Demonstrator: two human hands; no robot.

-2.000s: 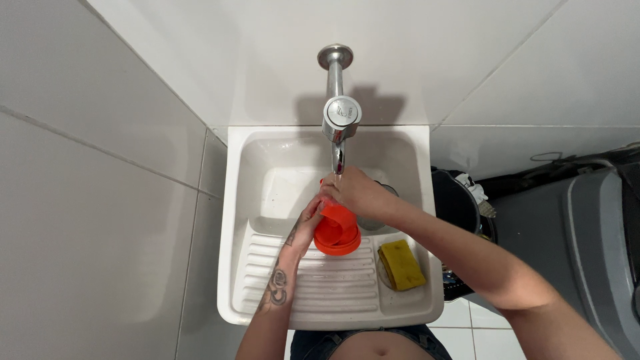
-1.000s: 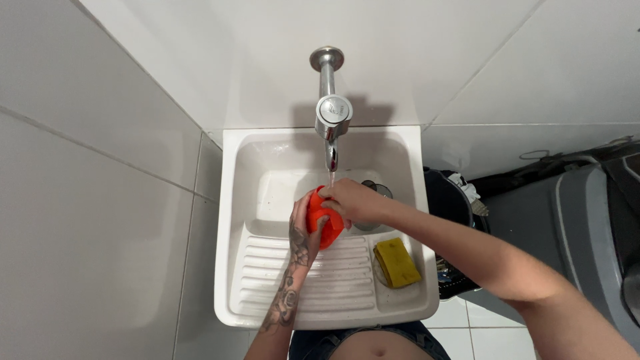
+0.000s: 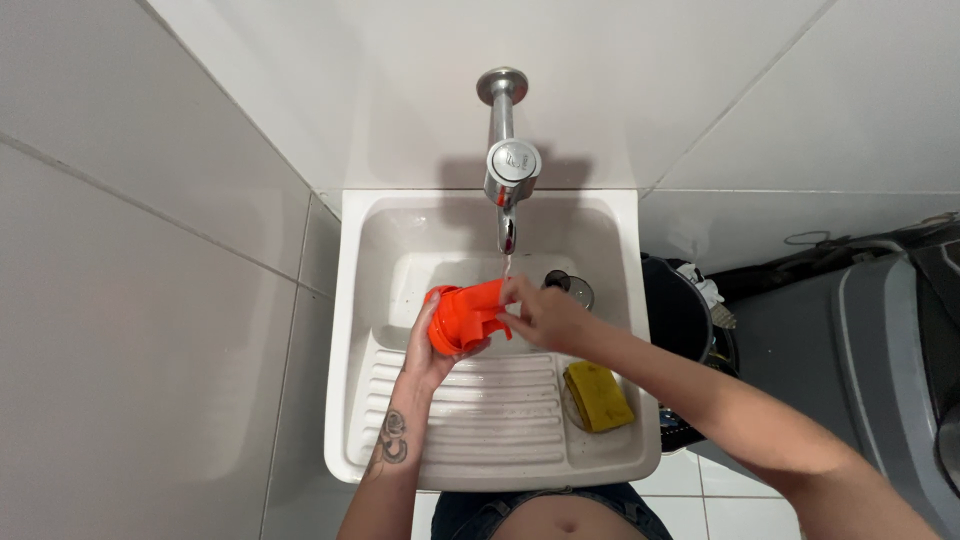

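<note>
My left hand [image 3: 431, 345] grips an orange plastic part [image 3: 469, 316] by its round, ringed end, over the basin of the white laundry sink [image 3: 336, 337]. The part lies on its side, with its tube-like end pointing right. At that end is my right hand [image 3: 529, 311], thumb and fingers bent and touching or nearly touching the plastic; whether it grips anything is unclear. Water runs from the chrome tap [image 3: 508, 225] down to the right fingertips. Behind the right hand, a dark round piece [image 3: 556, 280] and a clear round item [image 3: 580, 291] lie in the basin.
A yellow sponge or folded cloth [image 3: 600, 397] rests in the sink's right front compartment, beside the ribbed washboard [image 3: 495, 412]. Tiled walls stand at the back and left. To the right are a black bucket [image 3: 675, 311] and a large grey appliance or bin [image 3: 795, 337].
The orange part has been turned from a more upright pose onto its side. My right hand has moved from the part's middle to its tube end, uncovering more of it.
</note>
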